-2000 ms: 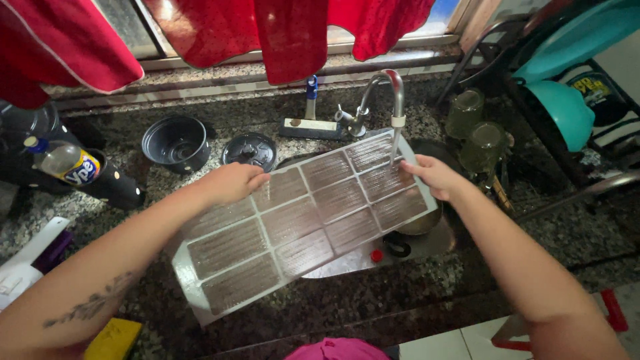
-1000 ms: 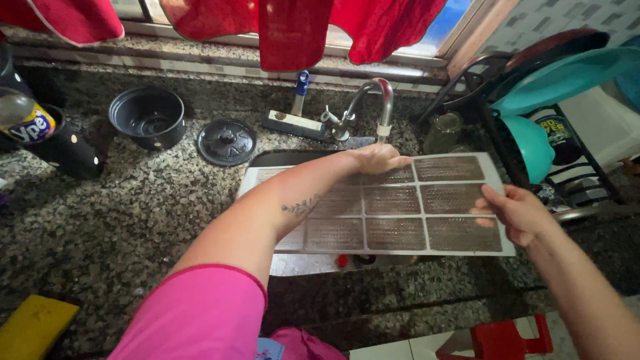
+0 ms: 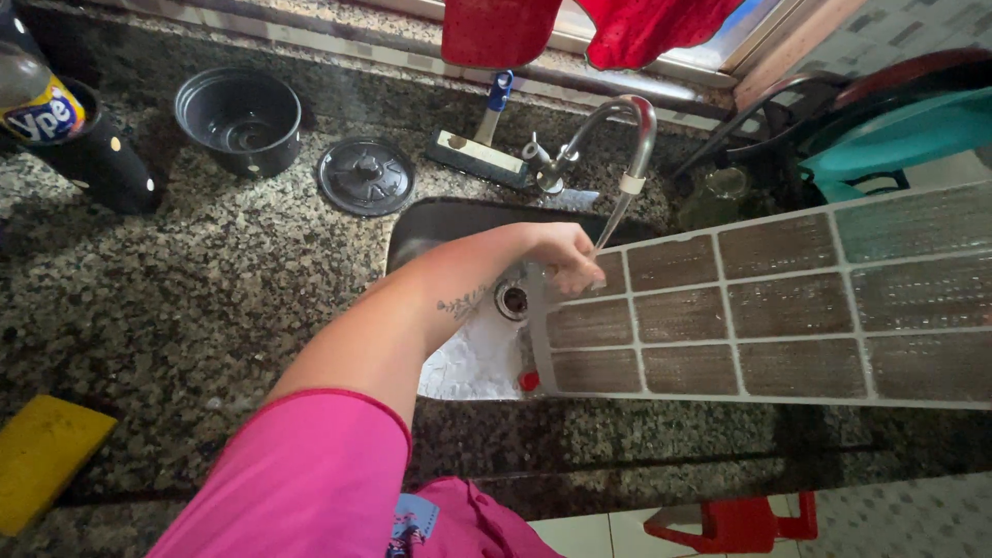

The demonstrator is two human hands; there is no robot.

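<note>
A white-framed mesh air filter (image 3: pixel 728 310) reaches from above the steel sink (image 3: pixel 465 364) out past the right edge of the view. My left hand (image 3: pixel 570 260) is at its upper left corner, fingers curled, under the water running from the curved metal faucet (image 3: pixel 639 147). Whether those fingers grip the frame or only rub it cannot be told. My right hand is outside the view. Left of the filter the sink's drain (image 3: pixel 512 301) shows, and a small red object (image 3: pixel 528 380) lies by the filter's lower left corner.
On the granite counter stand a black bowl (image 3: pixel 240 124), its black lid (image 3: pixel 366 177), a squeegee (image 3: pixel 480 155), a detergent bottle (image 3: pixel 39 101) in a black holder and a yellow sponge (image 3: pixel 50 461). Teal dishes (image 3: pixel 899 147) fill a rack at right. A red stool (image 3: pixel 736 523) stands below.
The filter has moved to the right, uncovering the drain and the sink's left part. My left hand is now in the water stream at the filter's left end. My right hand has left the view.
</note>
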